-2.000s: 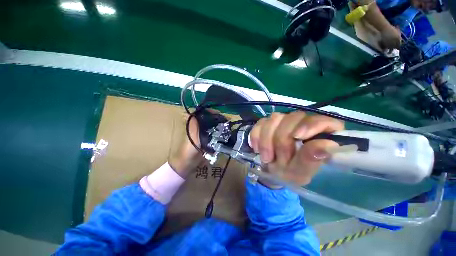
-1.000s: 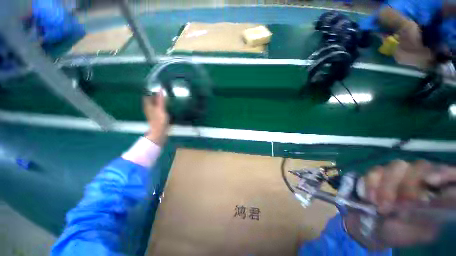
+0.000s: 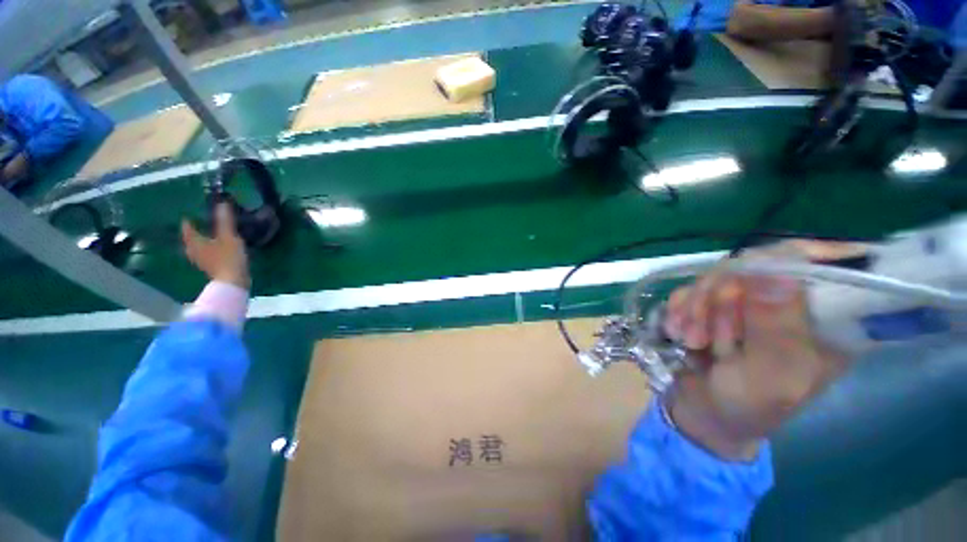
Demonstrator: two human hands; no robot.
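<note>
My left hand is stretched out over the green conveyor, fingers apart. Its fingertips overlap the near edge of a black headset with pale wire hoops; whether they touch is unclear. My right hand is wrapped around the white electric screwdriver at the right. The metal screw-feeding nozzle points left above the cardboard work mat, which bears black characters. A black cable loops beside the nozzle. The mat holds no headset.
More black headsets lie on the conveyor, at far left, upper middle and right. A yellow block sits on the far cardboard. Blue-sleeved people are at upper left and upper right. A grey post crosses the left.
The headset has gone from the mat to the conveyor, carried by my left hand, whose fingers are now apart. My right hand still holds the screwdriver, now farther right. The view has shifted.
</note>
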